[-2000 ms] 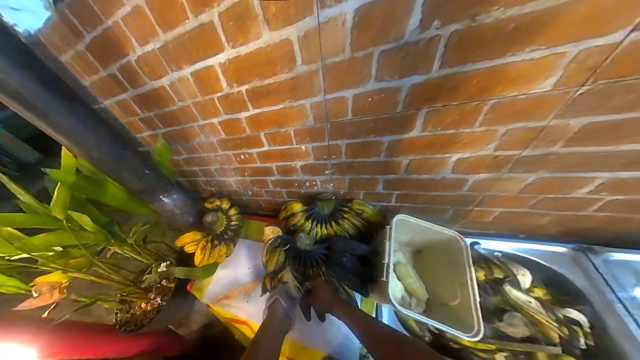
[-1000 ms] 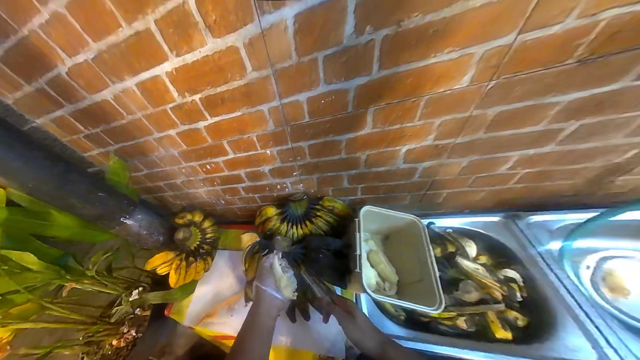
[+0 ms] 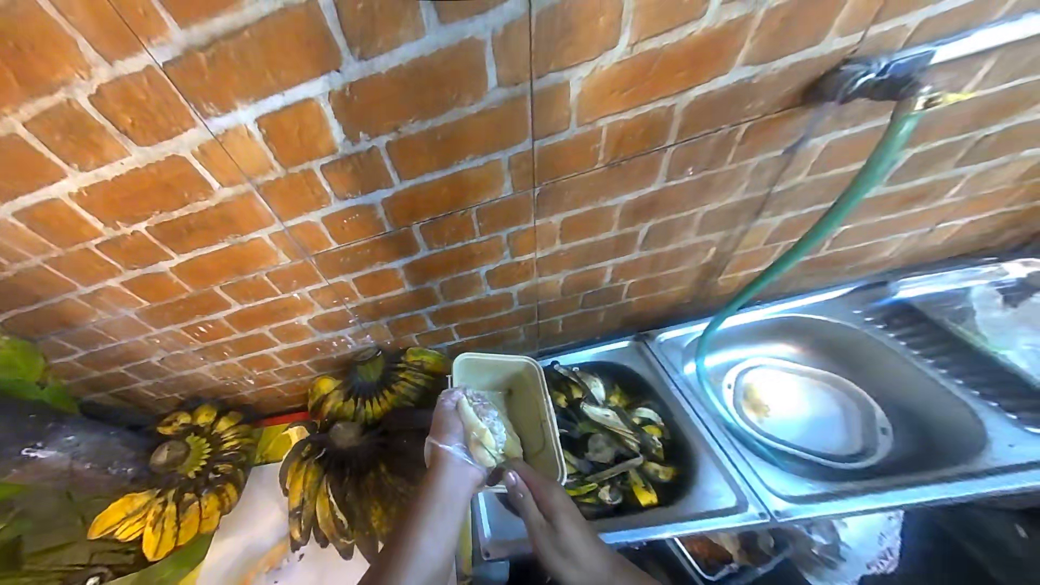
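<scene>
My left hand (image 3: 452,431), in a thin clear glove, holds a pale peeled banana (image 3: 487,426) over the near left part of a cream plastic tub (image 3: 532,406). Close beside it, my right hand (image 3: 540,508) has its fingertips at the banana's lower end, by the tub's near rim; whether it grips anything is unclear. Left of my hands lie a dark, yellow-streaked banana bunch (image 3: 313,491), another bunch (image 3: 382,386) behind it and a yellower one (image 3: 191,479) farther left. The pale pieces in the tub are mostly hidden by my left hand.
Banana peels (image 3: 609,439) fill the left basin of a steel double sink (image 3: 731,504). In the right basin sits a round metal basin (image 3: 804,414), with a green hose (image 3: 821,227) hanging from a wall tap (image 3: 886,81). A brick wall (image 3: 455,179) rises behind everything.
My left hand has moved right with the peeled banana, from in front of the dark bunch to over the tub. My right hand has moved along with it. The view has swung right.
</scene>
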